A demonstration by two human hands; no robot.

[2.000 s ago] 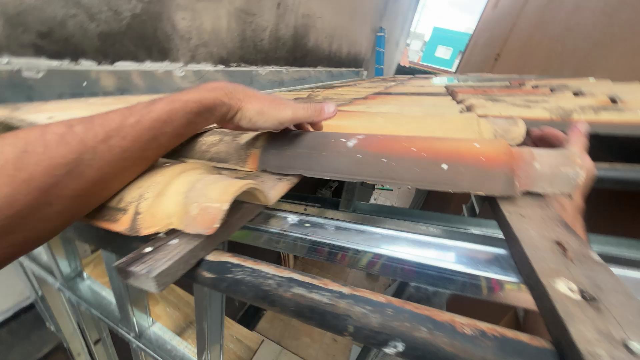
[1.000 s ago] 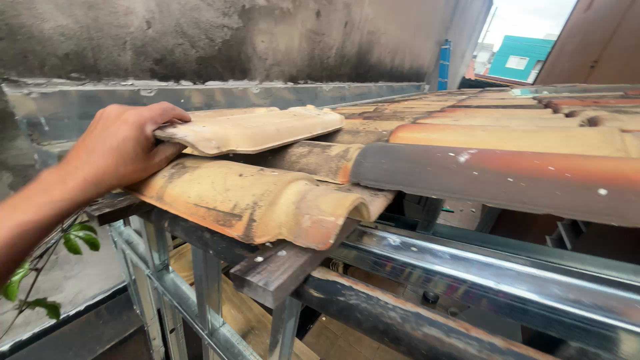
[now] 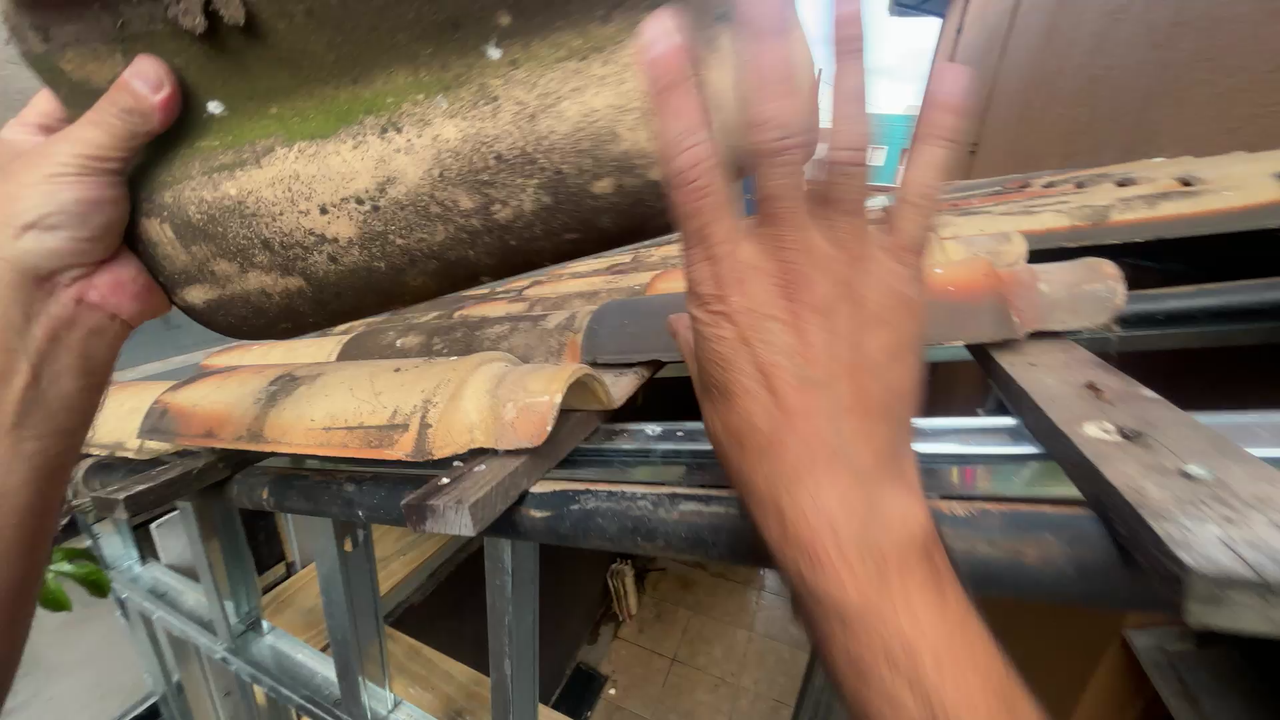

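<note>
My left hand [image 3: 75, 190] grips the left end of a mossy, dirt-stained clay roof tile [image 3: 400, 190], raised above the roof at the upper left. In front of the tile's right end is my right hand [image 3: 810, 270], blurred, its fingers spread and pointing up; whether it touches the tile I cannot tell. Below the raised tile, a yellow-orange clay tile [image 3: 350, 405] lies over the end of a wooden batten [image 3: 490, 490]. A darker grey tile [image 3: 630, 330] lies behind it, partly hidden by my right hand.
A dark round pipe [image 3: 640, 520] runs under the battens, above galvanized steel studs [image 3: 512, 620]. Another wooden batten [image 3: 1130, 440] slopes down at the right. Openings between the framing show a tiled floor [image 3: 670, 650] far below. Rows of tiles stretch back, and green leaves [image 3: 75, 578] show at the left.
My left hand has gone from a pale tile lying on the roof to holding a mossy tile up. My right hand, out of view one second ago, is now in front.
</note>
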